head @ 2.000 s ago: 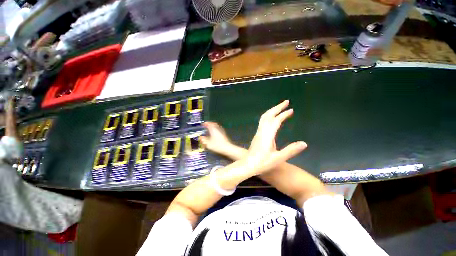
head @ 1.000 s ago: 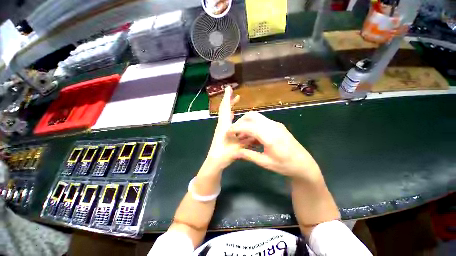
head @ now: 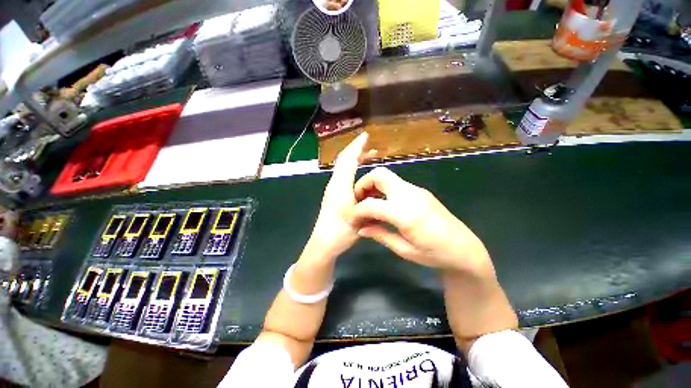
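My left hand (head: 336,203), with a white band at its wrist, is raised above the bench, fingers extended and seen edge-on, holding nothing visible. My right hand (head: 420,223) touches it from the right with curled fingers; its fingertips are partly hidden and no object shows in it. To their left, a clear blister tray (head: 237,256) lies on the dark green bench (head: 545,227). Its two rows of pockets hold several black keypad phones (head: 198,301), face up, with yellow frames around dark screens. No hand touches the tray.
Another tray of phones (head: 45,229) and a person's sleeve (head: 45,348) are at the far left. Behind the bench are a red bin (head: 114,148), white board (head: 216,132), desk fan (head: 329,49), brown board (head: 424,140) with a dark clump (head: 466,125), and a bottle (head: 536,120).
Since two seconds ago my forearms have uncrossed and my hands have come together. The tray appears farther left and nearer me, with its screens now readable as dark. Little differs from one second ago.
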